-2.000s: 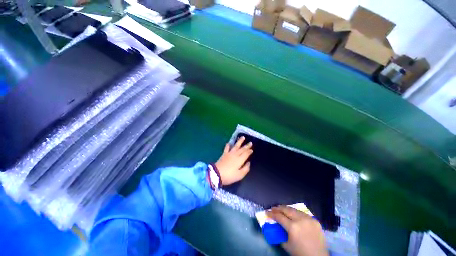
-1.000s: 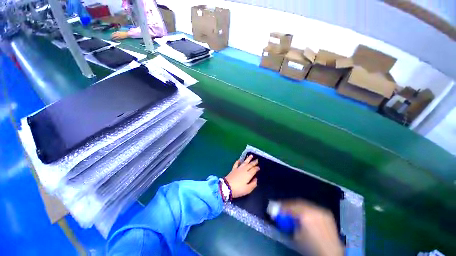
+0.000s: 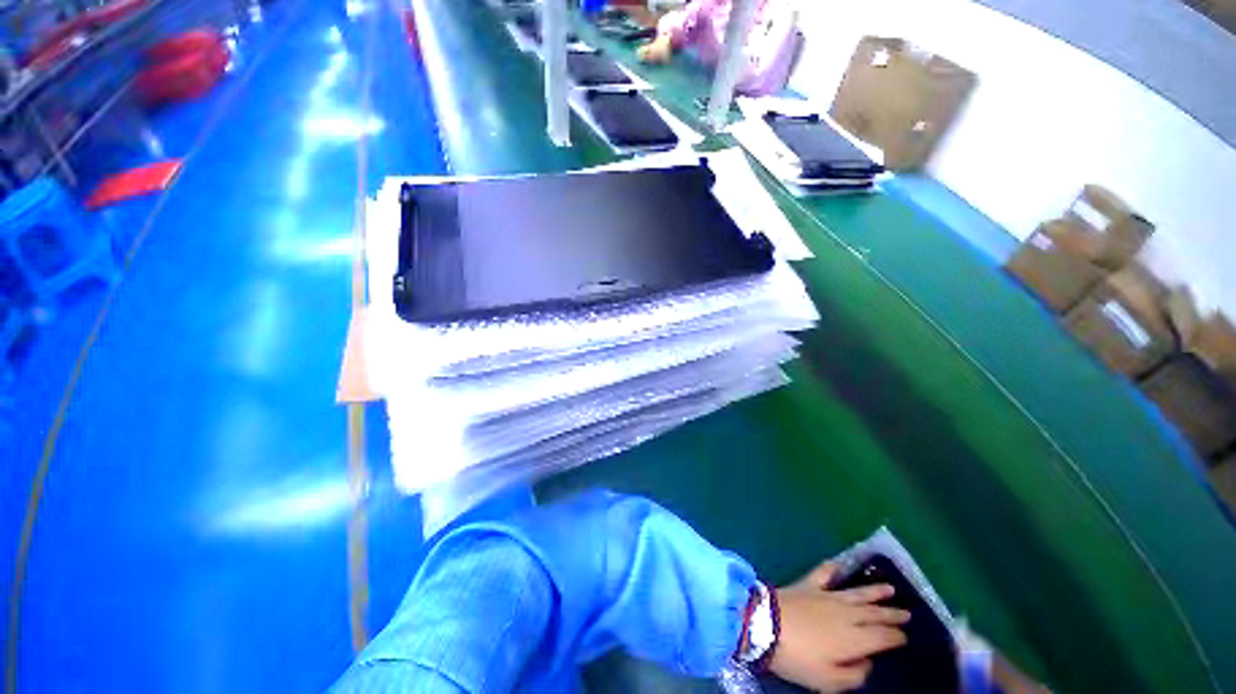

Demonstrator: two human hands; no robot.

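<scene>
My left hand (image 3: 834, 630) lies flat on a black panel (image 3: 922, 637) at the bottom right, its fingers spread over the panel's left end. The panel rests on a pale bubble bag (image 3: 888, 545), and both are cut off by the lower edge. My right hand (image 3: 1010, 675) is blurred and mostly out of the picture at the bottom right. It is on a blue and white squeegee (image 3: 975, 662) at the panel; the contact between them is hard to see.
A tall stack of bagged panels (image 3: 596, 366) stands left of the work, with a black panel on top. More panels (image 3: 630, 119) lie farther up the green bench (image 3: 949, 447). Cartons (image 3: 1132, 325) line the right side. A person in pink (image 3: 746, 41) is at the far end.
The view has swung left, so the stack is now central and the worked panel is at the bottom right. The left hand stays on the panel; the right hand and squeegee are now mostly cut off.
</scene>
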